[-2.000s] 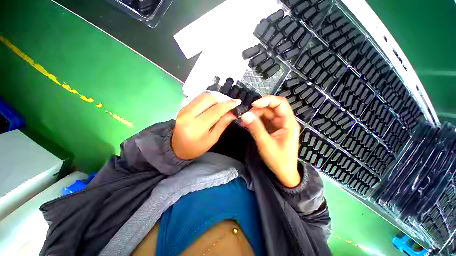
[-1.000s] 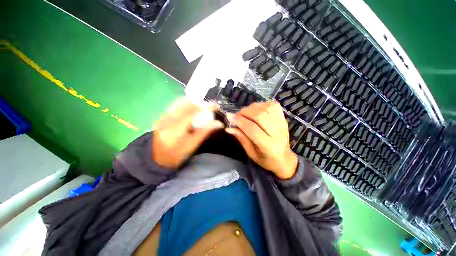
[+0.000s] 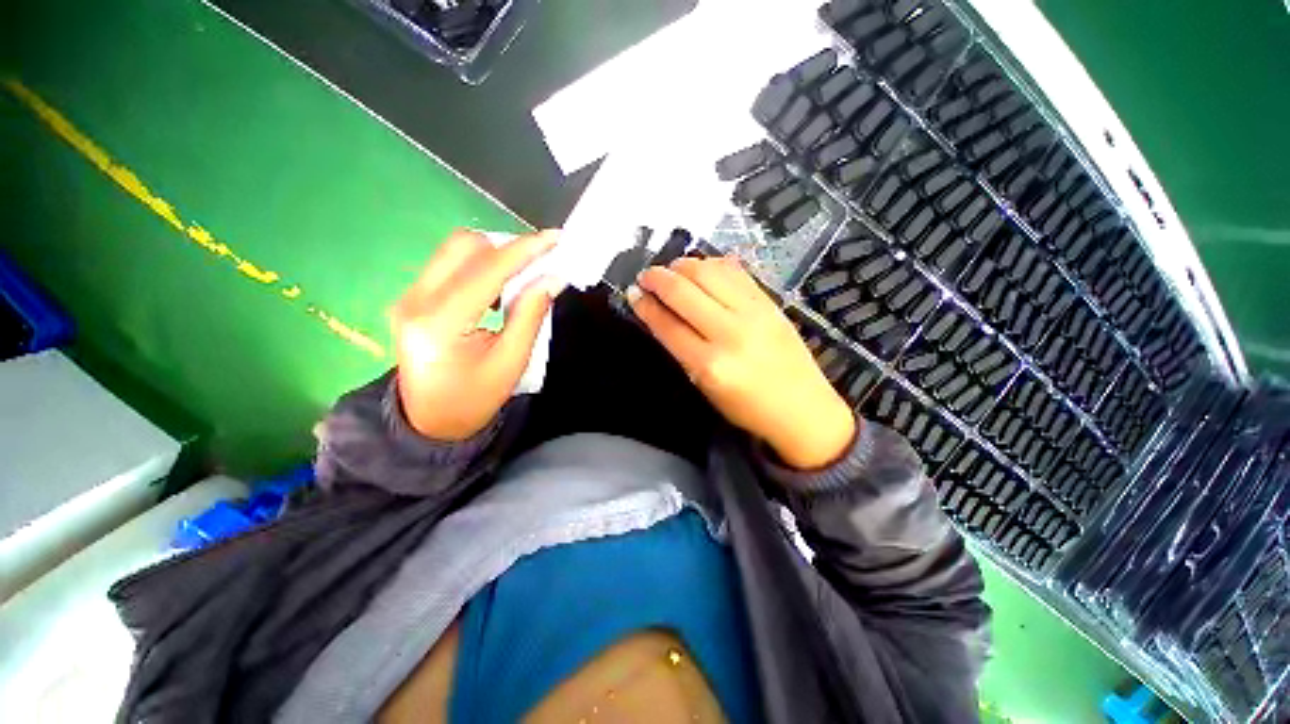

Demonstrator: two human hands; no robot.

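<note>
My left hand (image 3: 460,333) pinches a white backing strip (image 3: 535,354) that hangs below its fingers. My right hand (image 3: 736,347) is at the near-left corner of the main parts tray, its fingertips at small black parts (image 3: 625,266) there. Whether it grips one of them cannot be told. The clear main parts tray (image 3: 835,243) holds slanted rows of black parts (image 3: 920,280), with a partly bare compartment beyond my right hand. My hands are apart. White sheets (image 3: 644,106) lie left of the tray and overlap.
A second clear tray (image 3: 481,54) with black parts is at the top left on the dark mat. Dark stacked trays (image 3: 1181,495) stand at the far right. A pale raised edge (image 3: 1132,184) runs behind the main tray. A white box (image 3: 78,439) is at the lower left.
My hands were together at a small dark part; now they are apart. My left hand has moved left with the white strip, and my right hand reaches to the tray's near-left corner.
</note>
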